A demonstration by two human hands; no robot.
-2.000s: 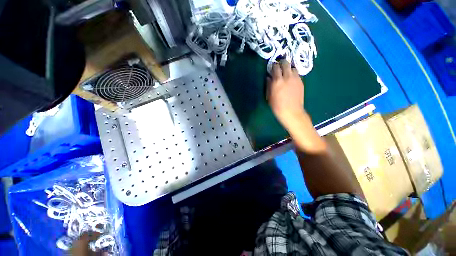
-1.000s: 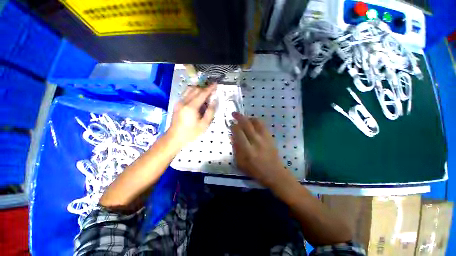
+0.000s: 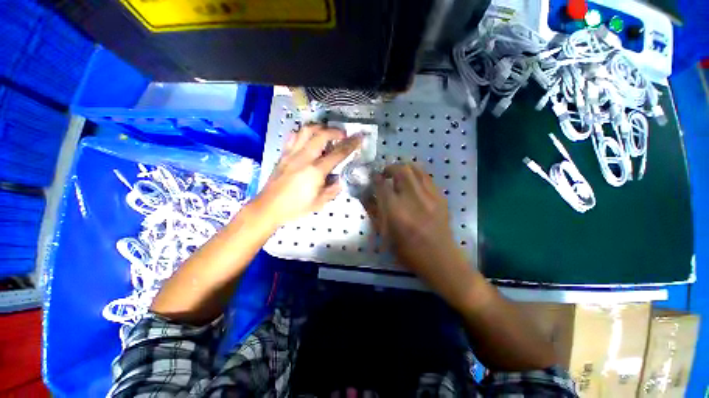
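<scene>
A coiled white cable [image 3: 357,178] lies between my hands, low over the perforated metal plate [image 3: 424,140], partly hidden and blurred. My left hand [image 3: 311,167] has its fingertips at the whitish fixture [image 3: 365,137] and the cable's upper end; the plug itself is too small to make out. My right hand [image 3: 400,204] has its fingers closed on the right side of the coil. Both hands are bare.
The black marking head [image 3: 264,54] hangs above the plate's back. A lined blue bin [image 3: 85,256] with tangled white cables stands left. On the green mat [image 3: 544,241] lie one separate coil [image 3: 571,185] and a cable pile [image 3: 598,85]. A control box stands back right.
Since two seconds ago, both hands have come from the bin and the mat to the plate. Over the last second, my left fingers have shifted right over the fixture and the coil has tilted.
</scene>
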